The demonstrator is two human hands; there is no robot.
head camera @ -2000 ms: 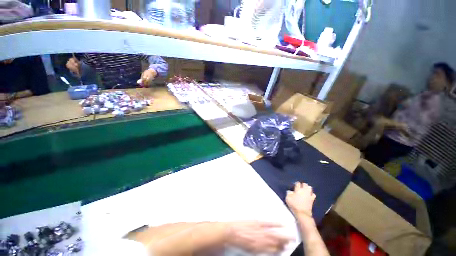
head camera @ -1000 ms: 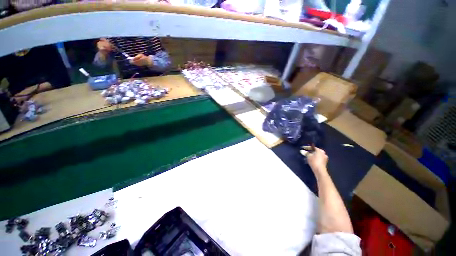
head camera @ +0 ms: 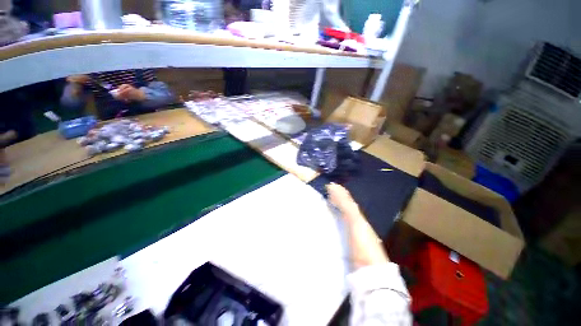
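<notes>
A black plastic housing point(head camera: 220, 299) lies on the white table point(head camera: 280, 235) at the bottom centre, its open inside facing up. Part of another black piece point(head camera: 141, 318) shows at the bottom edge left of it. My right hand point(head camera: 337, 196) reaches out over the near left edge of the black mat point(head camera: 376, 191), just below the crumpled black plastic bag point(head camera: 323, 148). Its fingers are small and blurred; I cannot tell whether they hold anything. My left hand is not in view. Small metallic circuit modules point(head camera: 95, 296) lie in a loose pile at the lower left.
A green conveyor belt point(head camera: 134, 191) runs behind the white table. A shelf point(head camera: 191, 57) crosses above. Opposite, a person's hands point(head camera: 127, 93) work near a heap of white components point(head camera: 121, 135). Open cartons point(head camera: 465, 223) and a red box point(head camera: 449, 280) stand at the right.
My left arm has left the picture and the black housing has come into view. My right hand has moved from the mat's middle to its left edge by the bag. The camera view has shifted.
</notes>
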